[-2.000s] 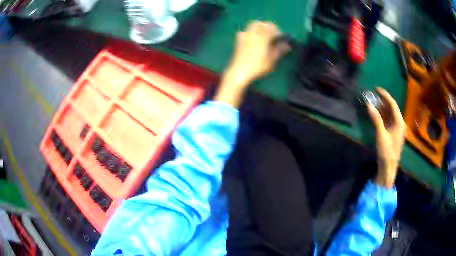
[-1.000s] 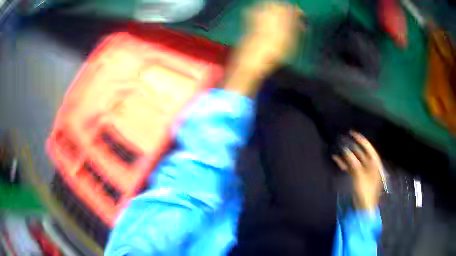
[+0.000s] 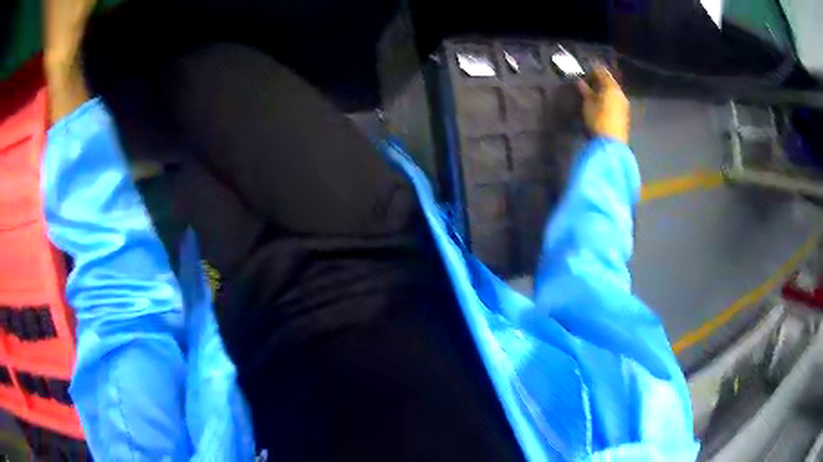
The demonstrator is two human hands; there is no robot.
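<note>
The black parts tray [image 3: 487, 144] lies low at my right side, with a grid of pockets. A few pockets along its far edge hold parts with shiny white faces [image 3: 476, 63]. My right hand [image 3: 608, 104] is at the tray's far right corner, fingers over the last pocket of that row; whether it holds a part cannot be told. My left hand [image 3: 68, 32] is blurred at the top left, cut off by the frame edge, so its fingers are not seen.
The red parts tray [image 3: 27, 244] is at the left edge, with black modules [image 3: 29, 322] in its lower pockets. My dark-clothed legs fill the middle. Grey floor with yellow lines [image 3: 699, 183] and a metal frame [image 3: 762, 144] lie to the right.
The view has swung right and down, off the bench and onto the black tray. My right hand has moved from beside my leg to the tray's far corner.
</note>
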